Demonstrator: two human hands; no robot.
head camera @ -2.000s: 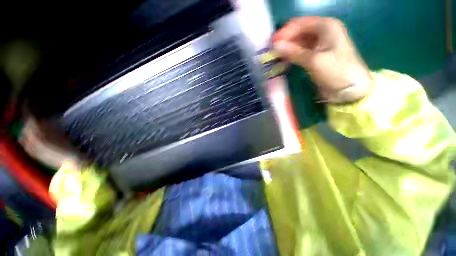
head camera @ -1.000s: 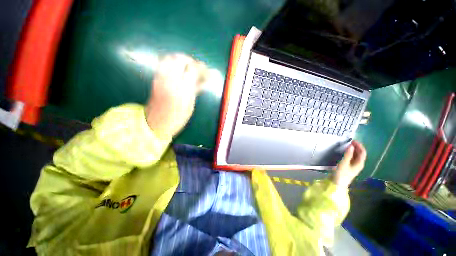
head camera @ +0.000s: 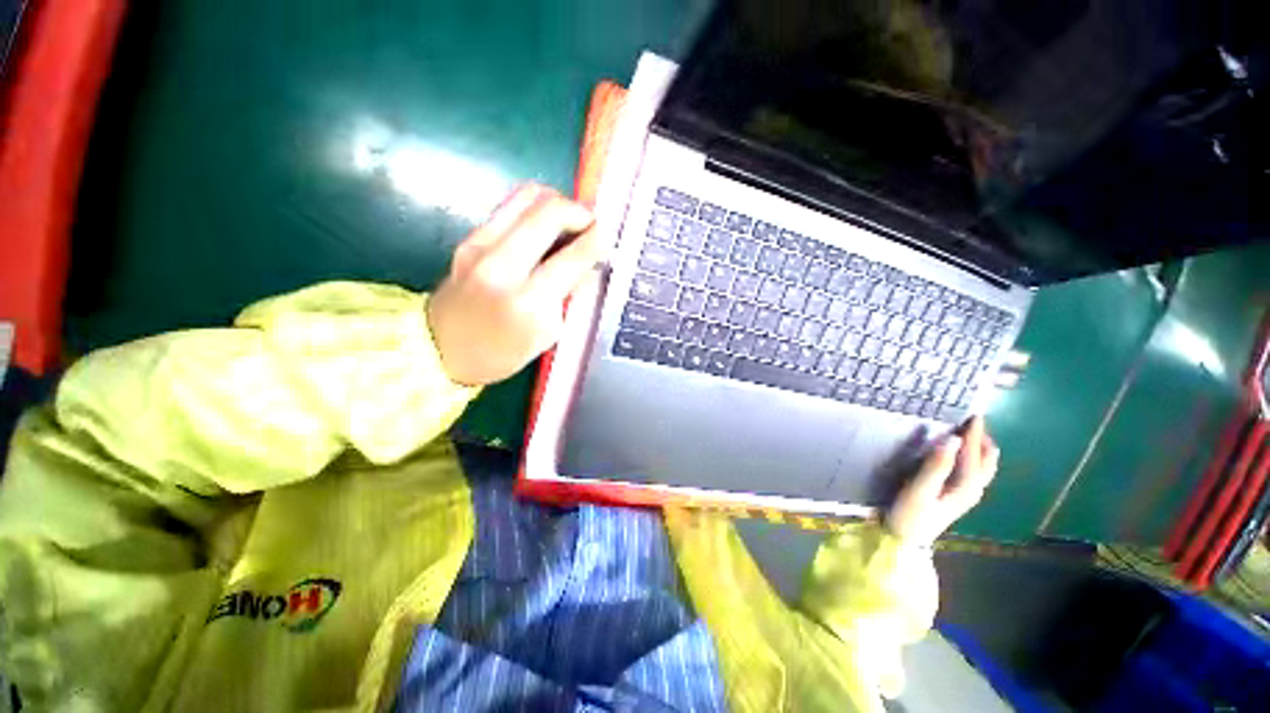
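Observation:
An open laptop (head camera: pixel 724 418) with a silver-grey base and dark screen lies slanted on a white liner (head camera: pixel 634 132) over a red-orange foam pad (head camera: pixel 599 139). My left hand (head camera: pixel 513 286) is at the laptop's left edge, fingers bent together. Its fingertips touch the edge and hide whatever may be between them. My right hand (head camera: pixel 950 481) is at the front part of the right edge, thumb and fingers close together at the side; a held item cannot be made out. Small metallic USB sticks (head camera: pixel 1013 368) stick out of the right edge, above my right hand.
The green bench (head camera: pixel 293 181) runs under the laptop. A red foam piece (head camera: pixel 63 167) stands at the far left. Several red pads (head camera: pixel 1214 488) are at the right edge. Blue bins (head camera: pixel 1184 655) are at the lower right, beside dark floor.
My left hand has moved from over the bench to the laptop's left edge. The laptop sits slightly further left and lower in view. My right hand remains at the right edge.

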